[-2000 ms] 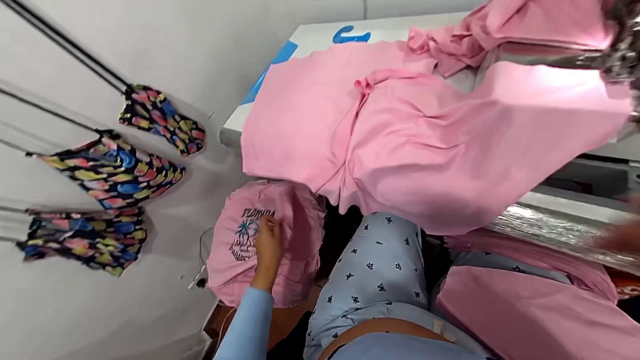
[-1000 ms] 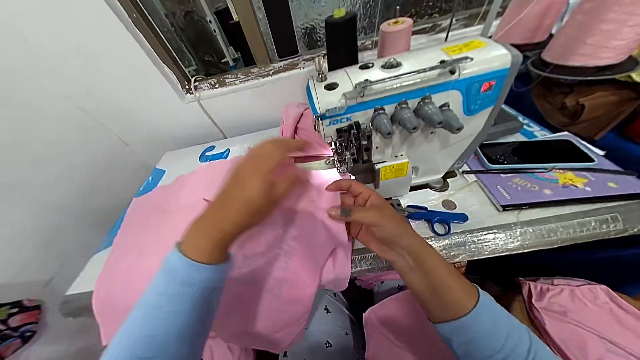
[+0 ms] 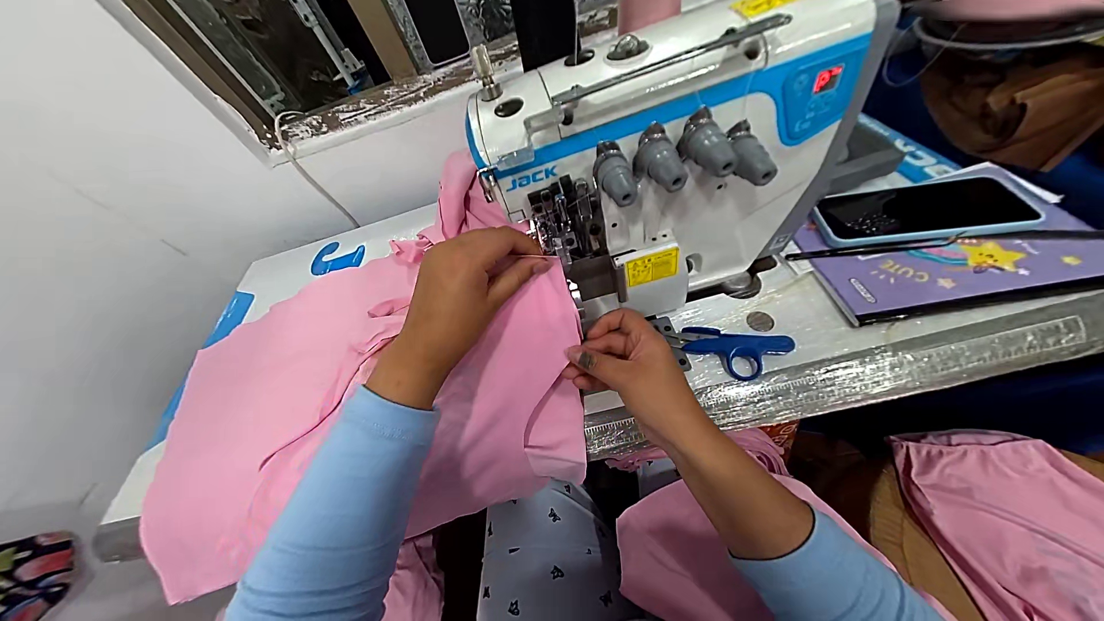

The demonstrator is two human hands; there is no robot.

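A white and blue Jack overlock sewing machine (image 3: 690, 172) stands on the table. Pink fabric (image 3: 285, 379) lies on the table's left part and hangs over the front edge, with a gathered part behind the machine's needle area. My left hand (image 3: 466, 293) pinches the fabric near its upper edge, right beside the presser foot area. Lower down, my right hand (image 3: 625, 354) holds the fabric's right edge between thumb and fingers, in front of the machine. Whether the fabric lies under the foot is hidden by my left hand.
Blue thread snips (image 3: 733, 345) lie right of my right hand. Farther right, a phone (image 3: 927, 211) and dark tweezers rest on a purple notebook (image 3: 966, 267). The table edge (image 3: 906, 362) is wrapped in plastic with a measuring tape. More pink fabric (image 3: 1009, 517) lies at lower right.
Two seconds ago my left hand was at a printed pink piece below the table's left end; now both hands are at the machine. Since one second ago, the view has come closer to the machine.
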